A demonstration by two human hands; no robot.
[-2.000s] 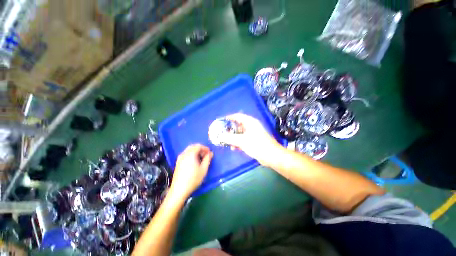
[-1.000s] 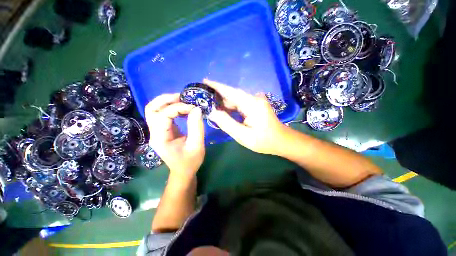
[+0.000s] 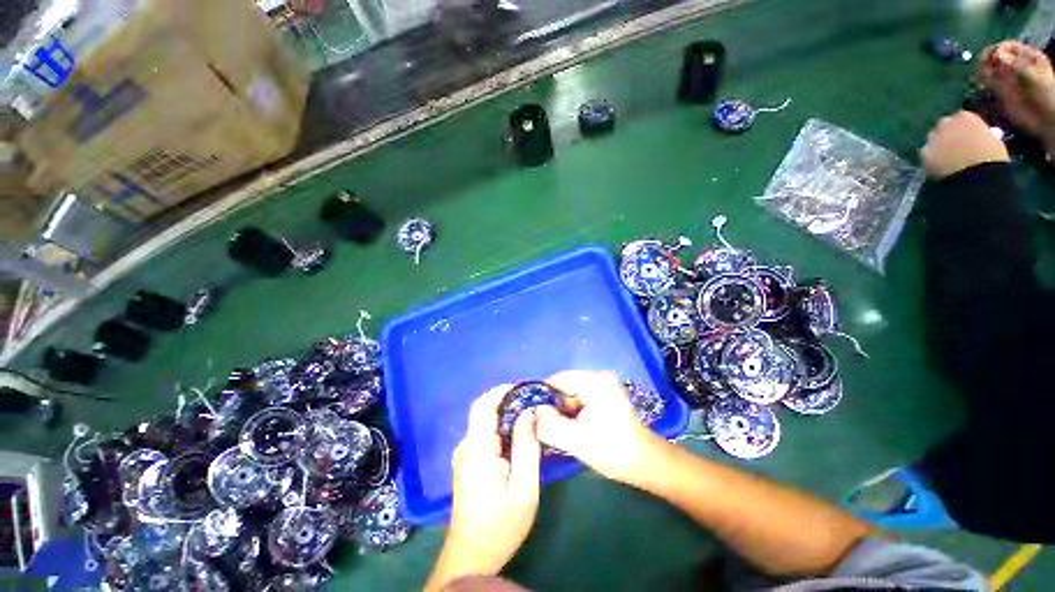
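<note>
A dark round wired unit point(image 3: 529, 402) with a silver and blue face is held between my two hands, over the near part of the blue tray point(image 3: 445, 361). My left hand point(image 3: 498, 468) grips its left and near side, with the thumb on its face. My right hand point(image 3: 596, 426) holds its right side; the fingers hide part of the unit. Small clear-silver bits point(image 3: 440, 327) lie in the tray's far left. More small shiny parts point(image 3: 643, 401) lie in the tray's right corner, beside my right hand.
Piles of round wired units lie left point(image 3: 303, 534) and right point(image 3: 750, 363) of the tray. Black cylinders point(image 3: 531, 134) and single wired discs point(image 3: 733, 115) line the far bench. A clear bag point(image 3: 842, 191) lies right, near another person's hands point(image 3: 966, 145). A carton point(image 3: 174, 116) stands far left.
The view has shifted, showing more of the far bench and the neighbour's hands. Both hands remain on the unit; my left thumb now lies across its face. Two seconds ago, only my right hand held a unit.
</note>
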